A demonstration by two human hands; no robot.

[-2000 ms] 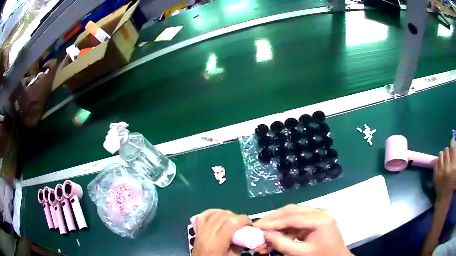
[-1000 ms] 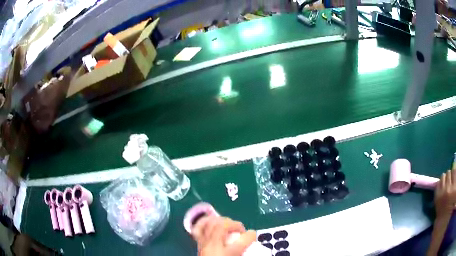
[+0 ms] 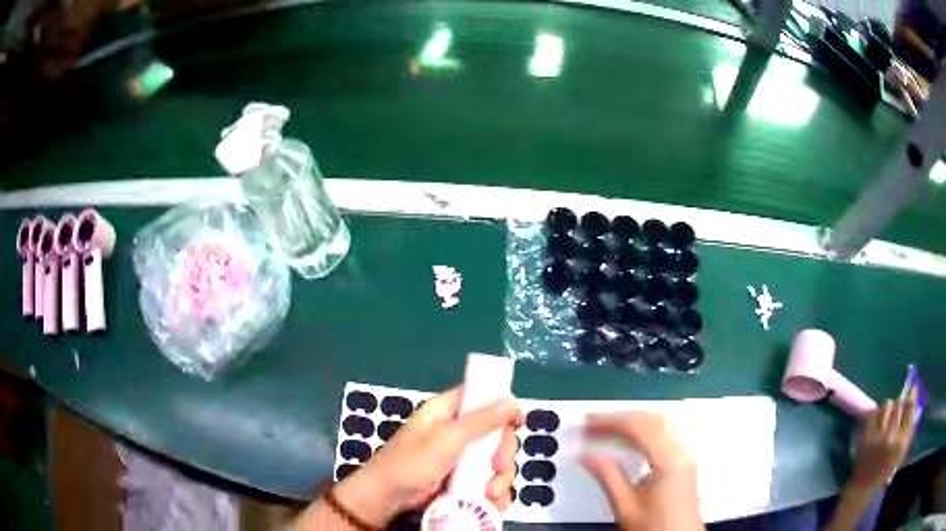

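Note:
My left hand [image 3: 441,446] is closed around the handle of a pink handheld fan [image 3: 480,415]. Its handle points away from me and its round spoked head is at the bottom edge of the picture. My right hand [image 3: 643,467] is to the right of it, over the white backing sheet [image 3: 716,456], blurred, with fingers apart; I see nothing in it. Black adhesive pads [image 3: 537,446] stand in rows on the sheet's left part, partly hidden by my left hand and the fan.
Black round caps [image 3: 622,290] lie on clear plastic. Small pink parts [image 3: 447,286], white parts [image 3: 764,306], a parts bag [image 3: 211,285], a bottle [image 3: 298,207] and several pink fans [image 3: 64,272] lie around. Another person's hand [image 3: 884,446] is near a fan [image 3: 812,368] at right.
The view has tilted down, showing more of the sheet. The fan in my left hand has turned, its head now toward me. My right hand has come apart from it, over the sheet.

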